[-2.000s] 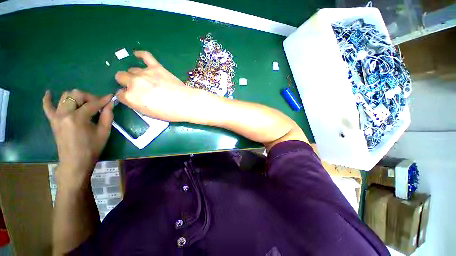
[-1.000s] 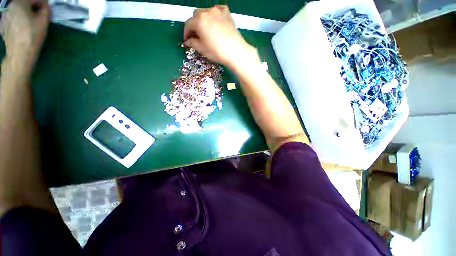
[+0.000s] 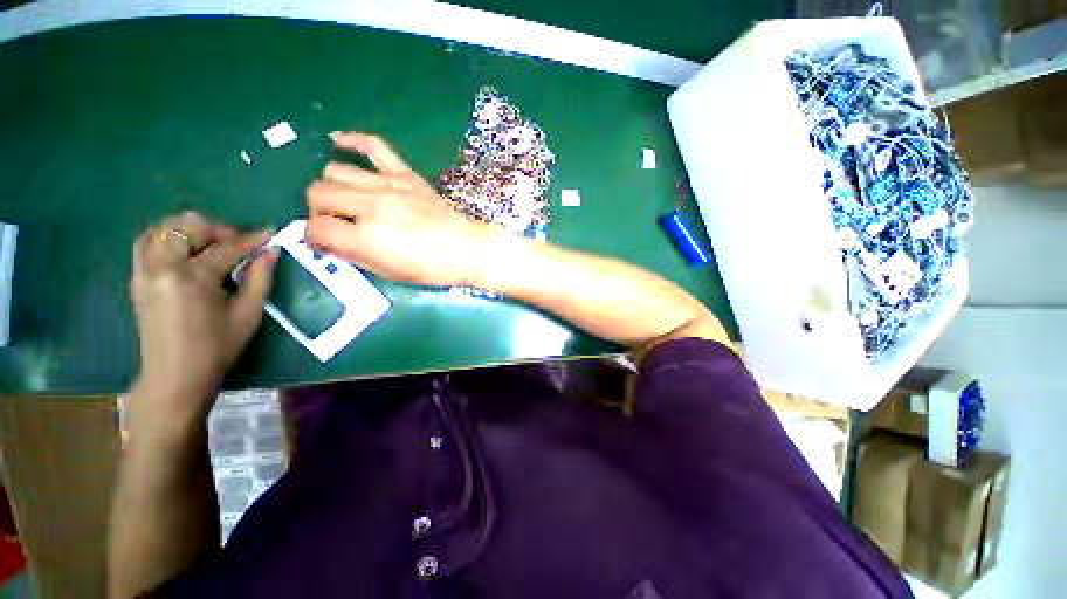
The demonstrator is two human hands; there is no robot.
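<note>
A white front housing [image 3: 365, 307] with a large rectangular opening lies tilted on the green surface near its front edge. My left hand [image 3: 199, 281], with a ring, is at its left corner, thumb and fingertips close around that corner. My right hand [image 3: 380, 222] is over its upper edge, fingertips curled down at the housing; whether they hold a small part is hidden. A loose heap of tiny silver-copper battery contacts [image 3: 503, 164] lies behind and beside my right forearm.
A white foam box [image 3: 749, 199] full of wired circuit boards [image 3: 878, 176] stands at right. A blue cylinder [image 3: 686, 239] lies beside it. Small white squares [image 3: 280, 133] are scattered on the surface. A white strip [image 3: 468, 23] crosses the far side. A carton with pale pieces [image 3: 248, 451] is below the front edge.
Since one second ago, my right hand has left the contact heap and come to the housing. My left hand has come back from the far left to the housing's corner.
</note>
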